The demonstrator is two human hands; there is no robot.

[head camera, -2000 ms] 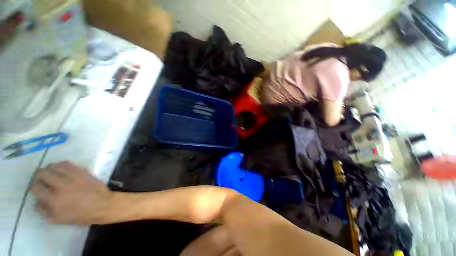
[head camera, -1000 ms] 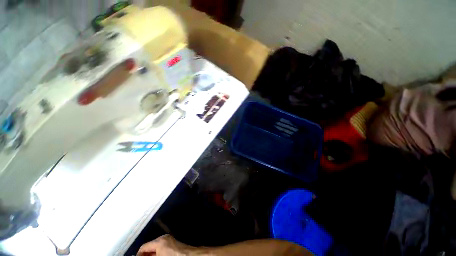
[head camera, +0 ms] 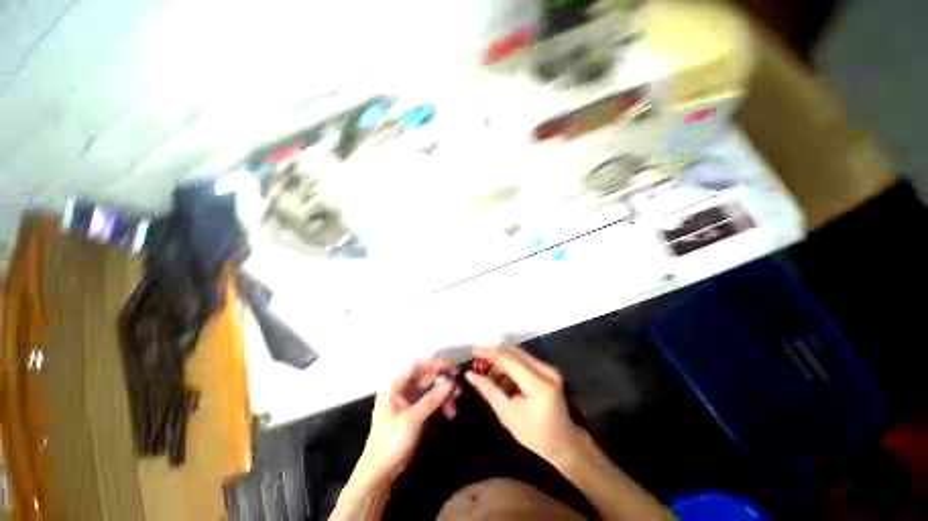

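Note:
My left hand (head camera: 407, 402) and my right hand (head camera: 529, 399) are close together just off the front edge of the white table (head camera: 336, 392). My right fingertips pinch a small red item (head camera: 480, 365). My left fingertips hold a tiny shiny item (head camera: 442, 380), too small and blurred to name. The white sewing machine, with its yellowish motor end (head camera: 697, 51), stands behind, glared out and blurred. Its needle area (head camera: 305, 219) is at the left. Blue spots of the snips (head camera: 559, 254) show on the table.
Dark cut pieces (head camera: 163, 326) lie on taped cardboard (head camera: 76, 356) at left, one strip (head camera: 283, 331) reaching onto the table. A phone (head camera: 105, 225) is upper left. A parts tray (head camera: 707, 229) is at the right end. A blue bin (head camera: 773, 356) and blue round item (head camera: 717, 508) are lower right.
The view has swung left, so the machine and bin appear further right. Both hands are now together at the table's front edge with small items; before, one hand showed.

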